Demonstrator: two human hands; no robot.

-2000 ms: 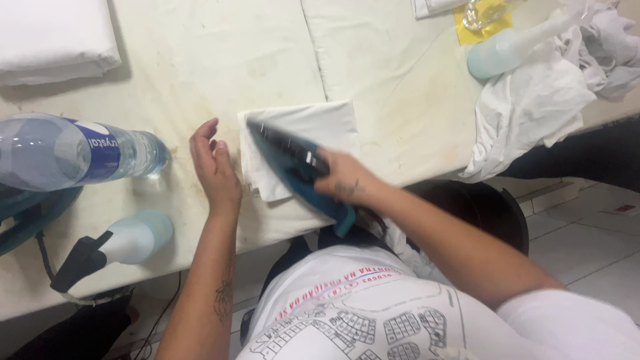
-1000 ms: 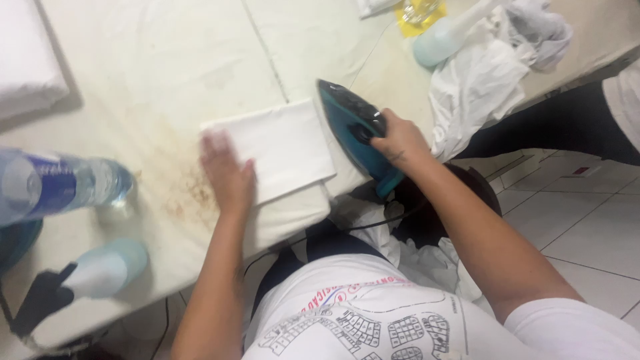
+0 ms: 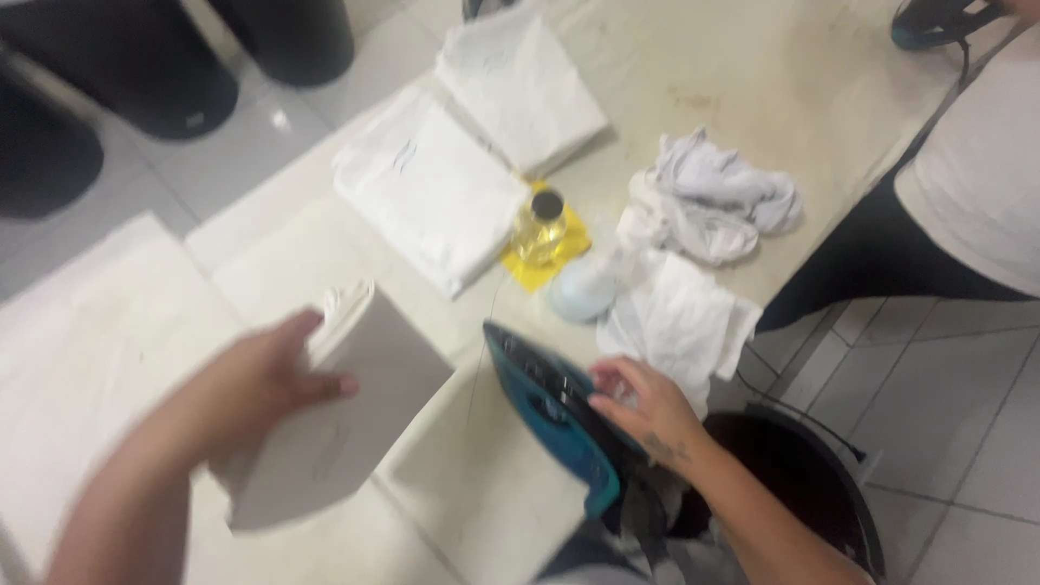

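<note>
My left hand (image 3: 276,378) grips a folded white cloth (image 3: 349,422) by its upper left side, thumb across its face, lifted over the covered table. A teal and black clothes iron (image 3: 552,414) rests to the right of the cloth, its tip pointing up and left. Close beside the iron's handle is my right hand (image 3: 646,406), its fingers curled and apart, holding nothing that I can see. Two folded white cloth stacks (image 3: 431,191) (image 3: 524,89) lie farther across the table.
A bottle of yellowish liquid (image 3: 540,227) stands on a yellow cloth (image 3: 575,236), beside a pale spray bottle (image 3: 583,288). Crumpled white cloths (image 3: 674,313) lie at the right edge. Another person (image 3: 975,179) stands at right near a second iron (image 3: 934,24). A black bin (image 3: 780,487) is below.
My left hand has lifted the folded cloth that lay on the table. My right hand has let go of the iron. The view has swung to the right.
</note>
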